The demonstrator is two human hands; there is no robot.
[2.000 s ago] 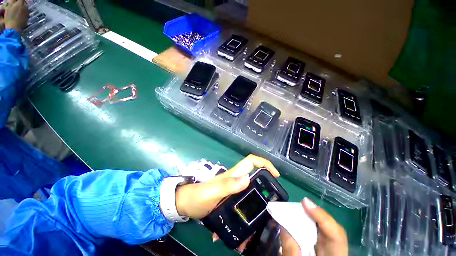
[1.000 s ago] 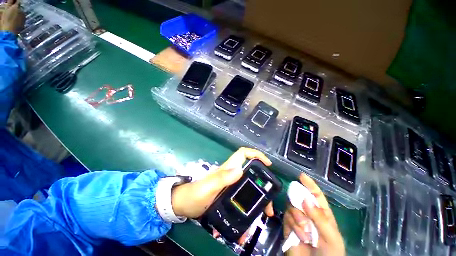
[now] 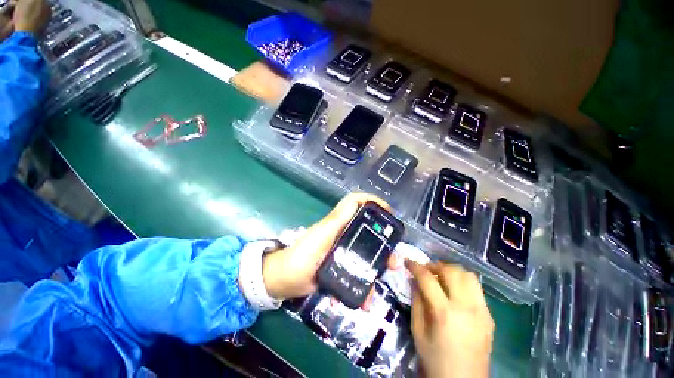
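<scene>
My left hand (image 3: 314,247), with a white wristband, holds a black handheld device (image 3: 361,255) with its front up and tilted. The device shows a pale screen outline, a small green patch above and small marks below. My right hand (image 3: 452,310) pinches a crumpled white wipe (image 3: 405,272) beside the device's right edge. Its fingertips partly hide the wipe. Below the device lies a shiny sheet with dark panels (image 3: 362,332) at the bench edge, partly hidden by both hands.
A clear blister tray (image 3: 295,171) holds two rows of devices behind my hands. More stacked trays (image 3: 569,317) stand at right. A blue parts bin (image 3: 287,43), reddish frames (image 3: 171,130), scissors (image 3: 107,107) and a brown divider (image 3: 480,44) are behind. Another person's blue sleeve (image 3: 22,96) is at left.
My left hand has raised the device up and away from the bench edge, uncovering more of the shiny sheet. My right hand has brought the wipe beside the device after moving off it.
</scene>
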